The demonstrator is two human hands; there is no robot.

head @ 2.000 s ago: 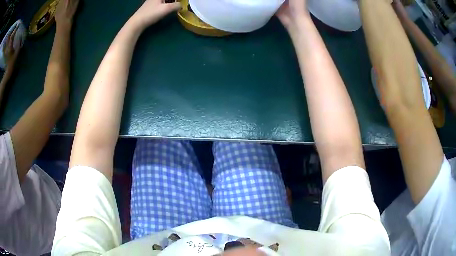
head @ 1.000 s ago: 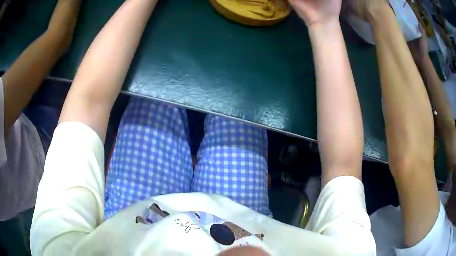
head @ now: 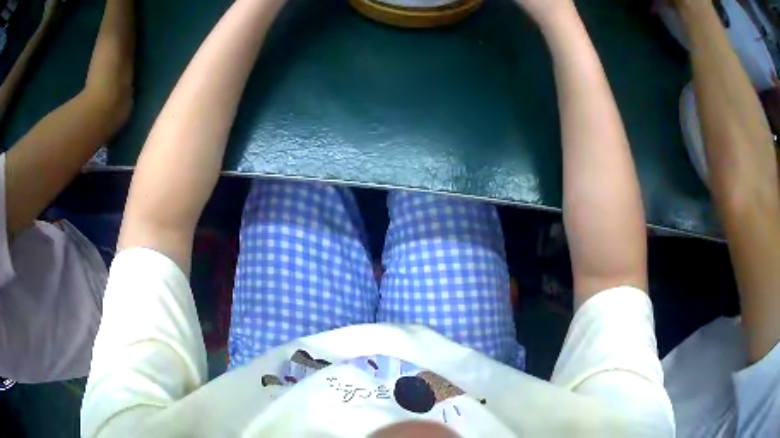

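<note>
A round gold-brown base [head: 416, 14] lies on the dark green bench at the top edge of the picture, with a pale white part showing inside its rim. Most of it is cut off by the frame. My right hand [head: 540, 7] is only partly in view at the top edge, to the right of the base; its fingers are cut off. My left hand is beyond the top edge; only its forearm shows, left of the base.
The green bench top [head: 385, 111] ends in a pale edge above my lap. A person's arm [head: 107, 77] rests at the left. Another person's arm [head: 727, 128] reaches over the bench at the right, beside white housings [head: 691, 128].
The open gold-brown base now shows a white part within its rim and sits higher in the picture. My right hand has moved up, mostly out of frame. The neighbour's arm at right has shifted right.
</note>
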